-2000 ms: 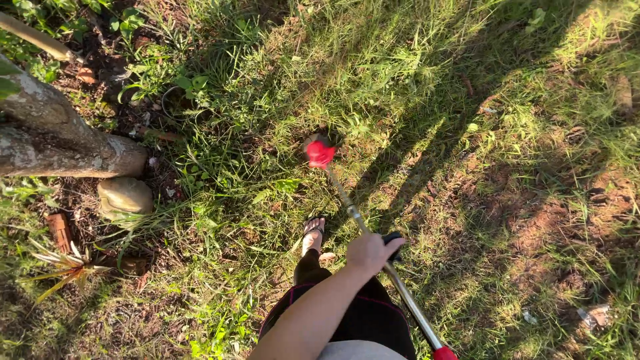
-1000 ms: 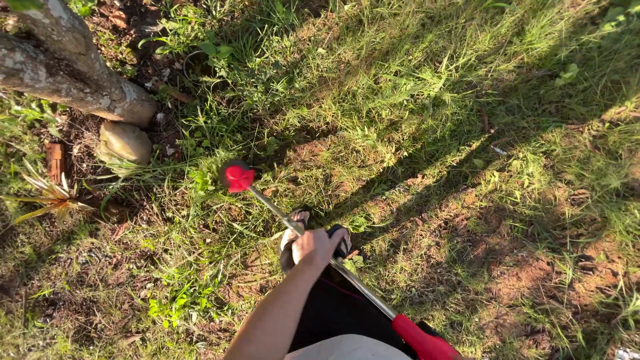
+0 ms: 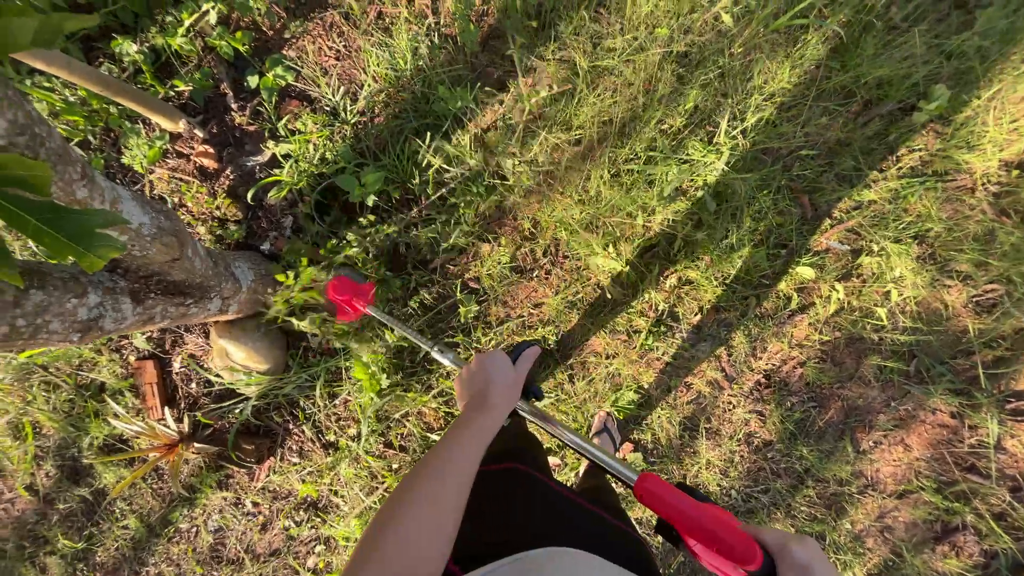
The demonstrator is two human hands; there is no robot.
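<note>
A string trimmer with a red head (image 3: pixel 350 298) and a metal shaft (image 3: pixel 572 438) runs diagonally across the view. My left hand (image 3: pixel 490 386) grips the black front handle (image 3: pixel 526 370) on the shaft. At the lower right, my right hand (image 3: pixel 788 552) is closed around the rear end of the red grip housing (image 3: pixel 696 520), partly cut off by the frame's edge. The trimmer head is low over green weeds (image 3: pixel 300 300), close to the base of a tree trunk (image 3: pixel 240 280). Its cutting part is blurred and mostly hidden.
A rounded stone (image 3: pixel 250 346) lies against the trunk. Beside it are a piece of brick (image 3: pixel 150 388) and a spiky plant (image 3: pixel 166 446). A cut pole (image 3: pixel 104 86) slants in at upper left. My sandalled foot (image 3: pixel 606 432) stands on the grass below the shaft.
The trimmer head has moved left from open grass to beside the trunk and stone. The rear grip and my right hand have come into view. My left hand stays on the handle.
</note>
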